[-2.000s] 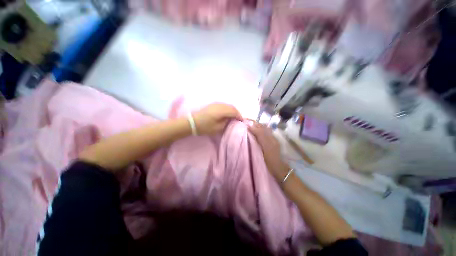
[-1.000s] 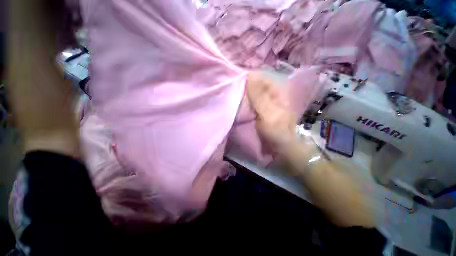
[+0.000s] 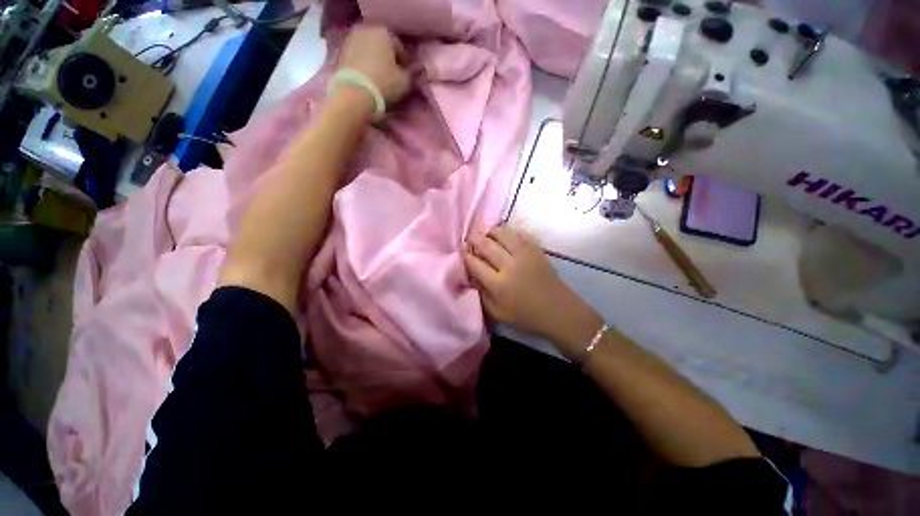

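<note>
The pink garment (image 3: 414,262) lies crumpled over the table's front edge and the wearer's lap, left of the needle. My left hand (image 3: 375,69) is at its far upper part, fingers curled on the cloth. My right hand (image 3: 512,277) rests at the garment's right edge, fingertips curled on the cloth; the grip is partly hidden. The white sewing machine (image 3: 746,121) with purple HIKARI lettering stands at right. Its presser foot (image 3: 617,207) is under the bright lamp, with no cloth beneath it.
A wooden-handled awl (image 3: 684,260) lies right of the presser foot. A phone (image 3: 720,210) with a lit screen lies under the machine arm, beside a small orange and blue item. At left are a blue-edged table (image 3: 217,86) and a tan machine (image 3: 101,81). More pink cloth lies behind.
The garment, held up and spread a second ago, now lies lowered on table and lap. My left hand has moved to its far part; my right hand has come down and nearer to me.
</note>
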